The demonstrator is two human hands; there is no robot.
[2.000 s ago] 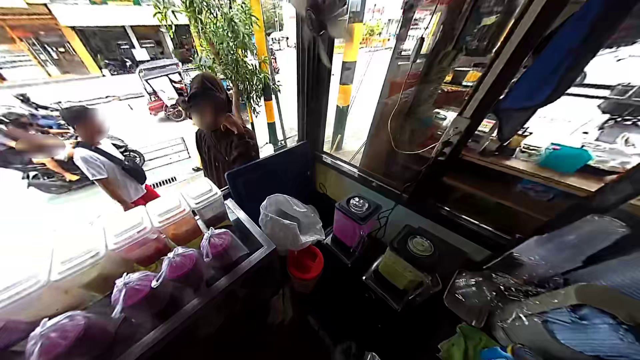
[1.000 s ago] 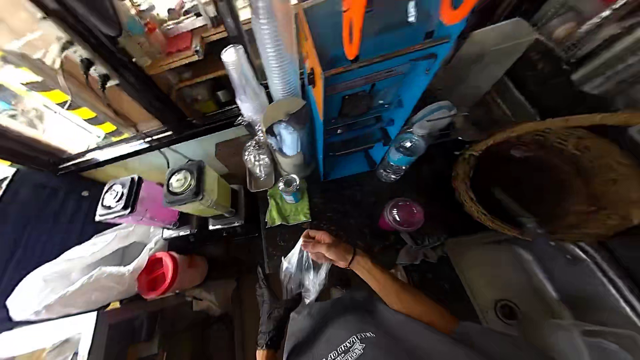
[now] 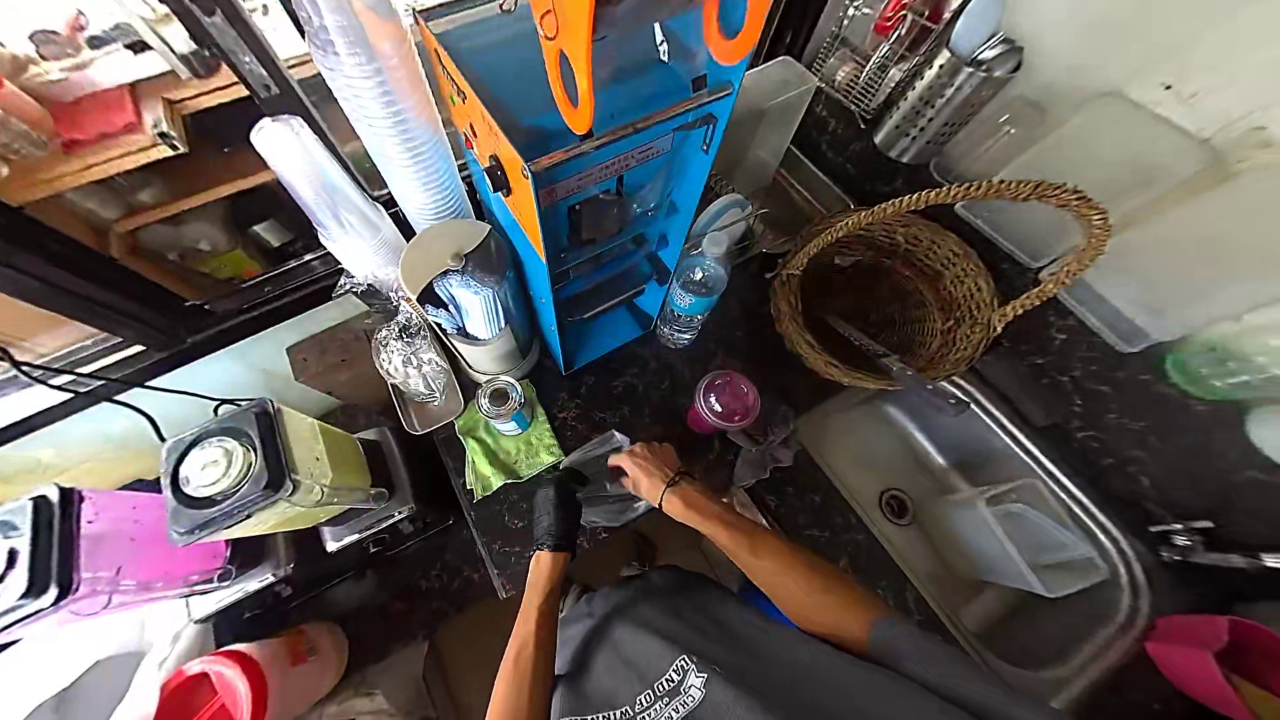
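My left hand (image 3: 558, 512), in a black glove, is at the left edge of a clear plastic bag (image 3: 608, 492) over the dark counter. My bare right hand (image 3: 645, 472), with a dark cord at the wrist, grips the bag's other side. Beyond my right hand stands a lidded plastic cup of purple-pink drink (image 3: 727, 401). An opened tin can (image 3: 502, 405) rests on a green cloth (image 3: 508, 445) beyond my left hand. The left fingertips are partly hidden, but they appear closed on the plastic.
A blue cup-sealing machine (image 3: 610, 200) stands behind, with a water bottle (image 3: 692, 295) beside it. To the right are a wicker basket (image 3: 790, 320) and a steel sink (image 3: 850, 450). Stacked plastic cups (image 3: 385, 110) and blender jugs (image 3: 325, 465) are at the left.
The view has swung from the street-side window to the counter and moved closer. Since one second ago, my gloved left hand has moved up to the bag; my right hand keeps its grip.
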